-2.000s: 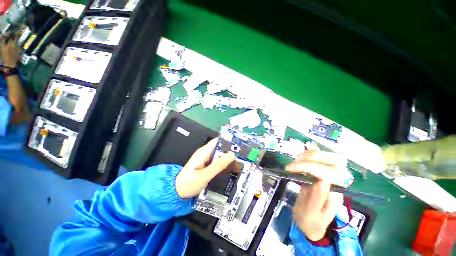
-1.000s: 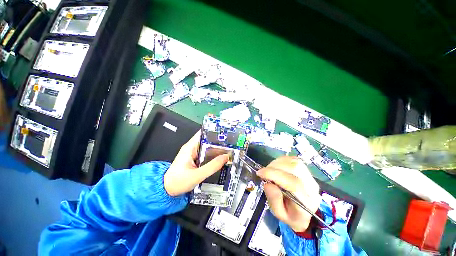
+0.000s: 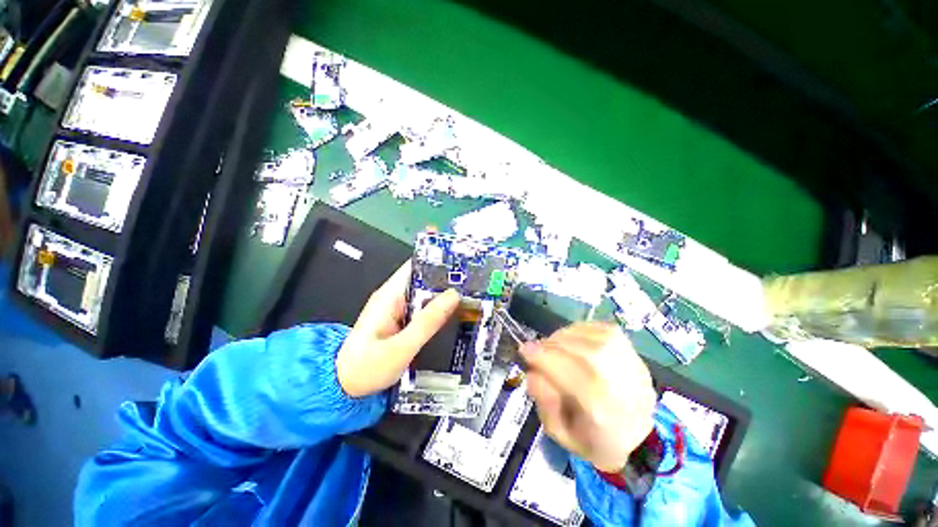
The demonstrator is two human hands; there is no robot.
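My left hand holds a silver-white phone mid-frame by its left side, thumb over the front. A dark blue-black mainboard with a green spot lies at the frame's upper end. An orange-tipped strip shows inside the frame below the board. My right hand holds thin metal tweezers, their tips at the frame's right edge just below the green spot. Whether the tips touch it is not clear. The held frame is above a black foam tray that holds other frames.
Stacked black trays with phone frames stand at left. Loose boards lie beyond the tray, and another board lies on the white strip. A slanting pale taped post and a red bin are at right.
A flat dark piece seen in my right hand is gone from it, and tweezers are there instead. My thumb has moved up toward the board. The frame has turned more upright.
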